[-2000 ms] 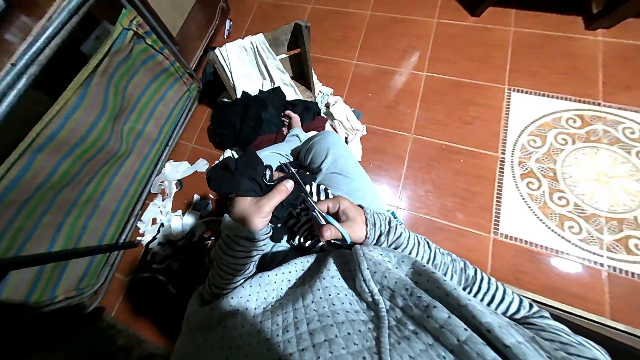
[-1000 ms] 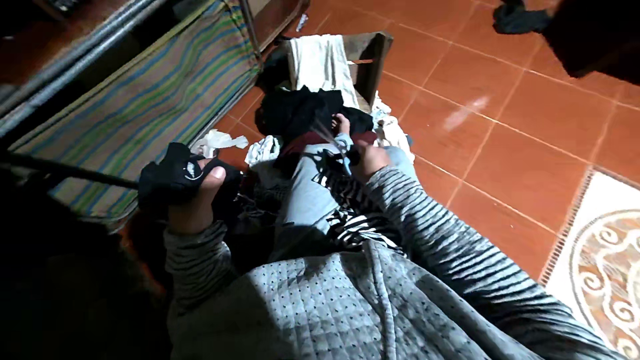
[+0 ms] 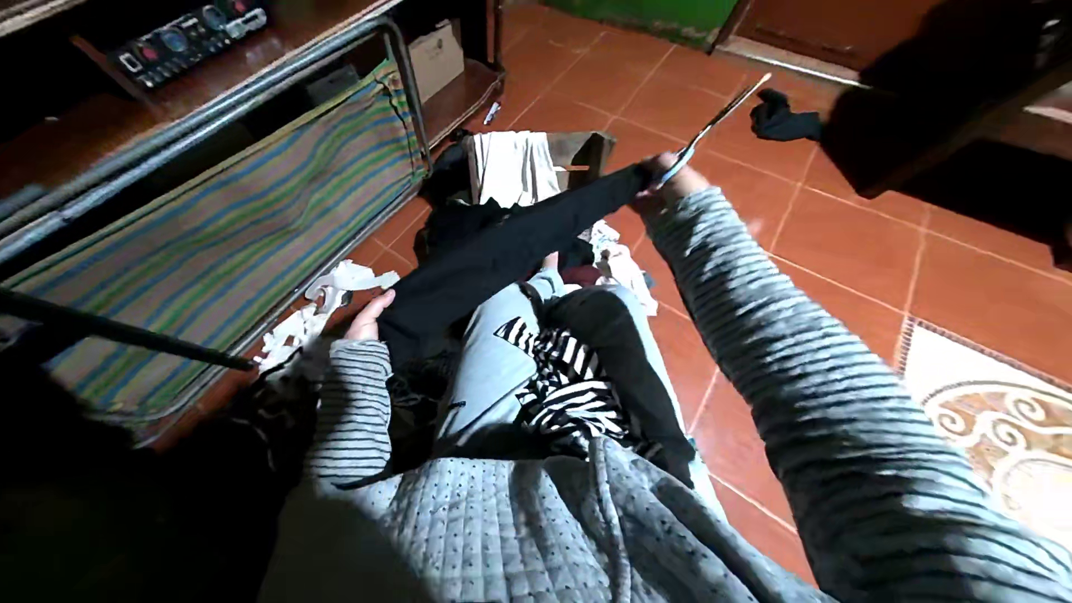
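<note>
A long piece of black cloth (image 3: 511, 247) is stretched slantwise above my legs. My left hand (image 3: 368, 316) grips its lower left end. At the upper right end my right hand (image 3: 670, 180) holds the cloth together with a pair of scissors (image 3: 712, 121), whose blades point up and away. Black-and-white striped cloth (image 3: 574, 385) lies bunched on my lap. Beyond the stretched cloth are a dark heap of fabric (image 3: 444, 226) and a white cloth (image 3: 511, 163) draped over a small wooden seat or frame (image 3: 582, 149).
White scraps (image 3: 306, 314) lie on the tiled floor at the left, beside a striped fabric panel (image 3: 234, 234) on a metal frame. More pale scraps (image 3: 624, 272) are right of my legs. A black cloth (image 3: 780, 117) lies farther off. Shelves (image 3: 293, 25) stand at upper left.
My hands have moved apart, the right one up and away with the scissors. The black cloth, bunched at my left hand one second ago, is now stretched between both hands. The view has shifted.
</note>
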